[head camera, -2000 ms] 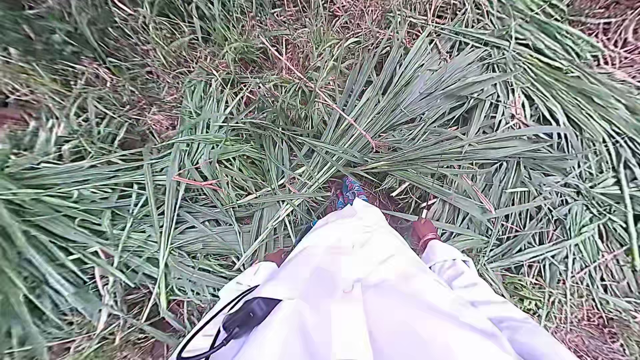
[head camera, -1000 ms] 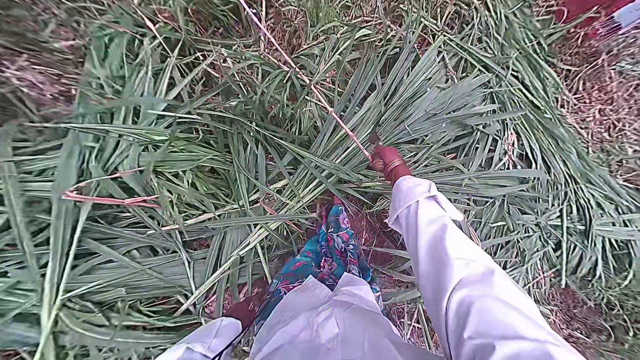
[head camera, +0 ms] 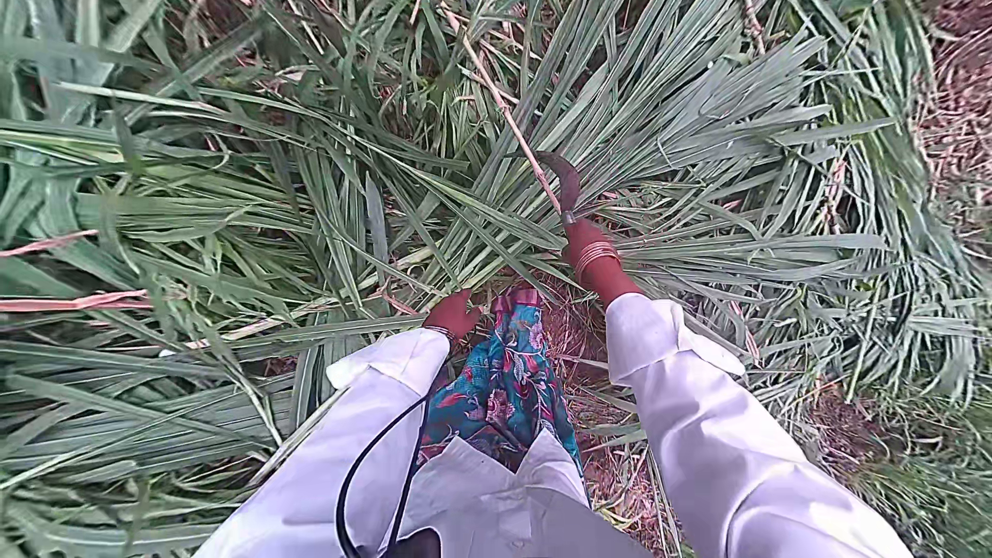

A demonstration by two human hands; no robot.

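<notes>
My right hand (head camera: 590, 252), with bangles at the wrist, is closed around the handle of a sickle (head camera: 568, 180), its dark curved blade pointing up and left over the leaves. A long pale dry stalk (head camera: 508, 116) runs from the top down to this hand and seems held with the sickle. At lower left of it, my left hand (head camera: 453, 312) is at the base of a fan of long green cut grass (head camera: 434, 271); whether its fingers grip any blades cannot be told. Both arms wear white sleeves.
Long green grass (head camera: 194, 225) lies in layers on the left, and another heap (head camera: 891, 201) on the right. Pinkish dry strips (head camera: 85, 301) lie at far left. Dry stubble ground (head camera: 961, 108) shows at upper right. A blue floral cloth (head camera: 500, 387) and a black cord (head camera: 360, 473) hang before my body.
My left hand has come up and forward from low beside my body to the grass. My right hand holds the stalk as it did a second ago; the sickle blade now shows clearly.
</notes>
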